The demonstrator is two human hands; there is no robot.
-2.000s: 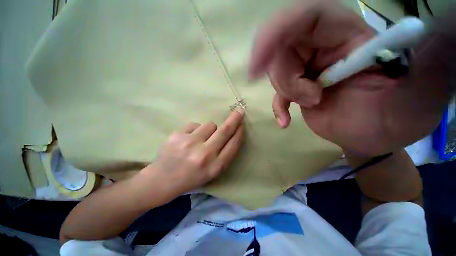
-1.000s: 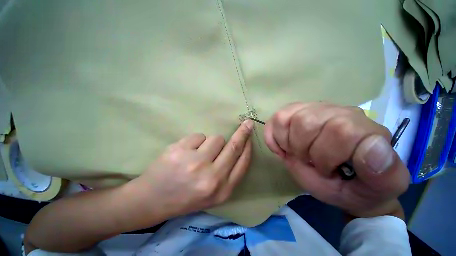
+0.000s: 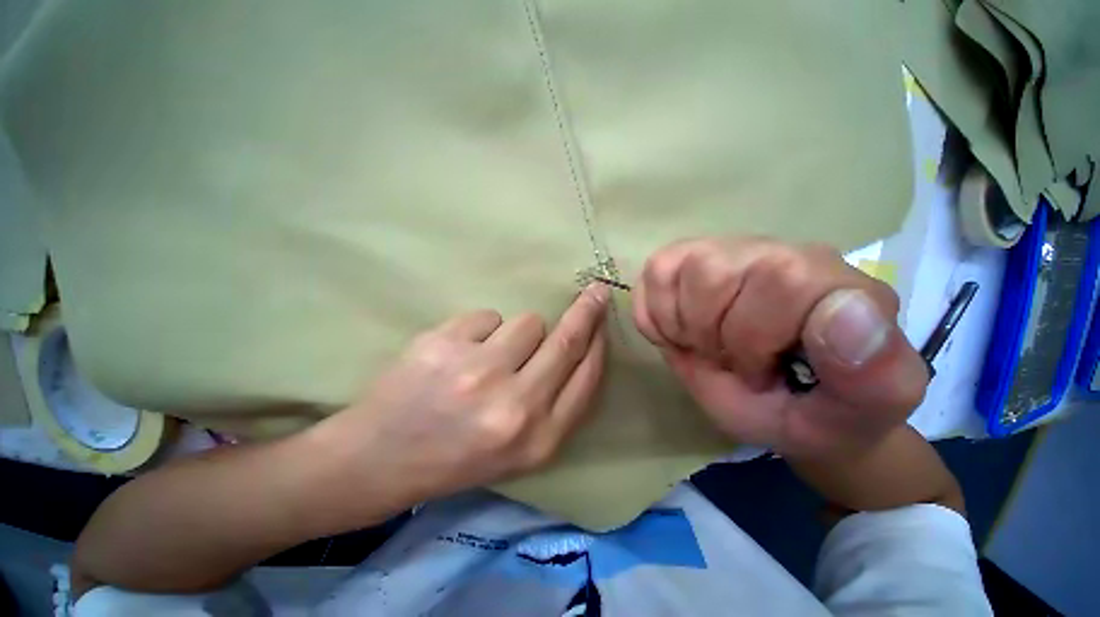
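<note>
The olive panel (image 3: pixel 362 157) lies spread in front of me, its stitched seam running down the middle. A small shiny metal fitting (image 3: pixel 595 275) sits at the seam's lower part. My left hand (image 3: pixel 483 398) lies on the panel, its index fingertip touching the fitting's lower edge. My right hand (image 3: pixel 772 344) is closed in a fist around the awl, just right of the fitting. The awl's thin dark tip (image 3: pixel 618 285) points left onto the fitting; its handle is mostly hidden in my fist.
A masking tape roll (image 3: pixel 91 410) lies at the left. Another tape roll (image 3: pixel 989 207) and a blue tray (image 3: pixel 993 398) of small grey parts are at the right. A dark thin tool (image 3: pixel 953 323) lies beside the tray. Cut olive pieces (image 3: pixel 1007 97) are at the upper right.
My right hand has come down from above the panel and turned, bringing the awl's tip to the fitting. My left fingertip has stayed by the fitting.
</note>
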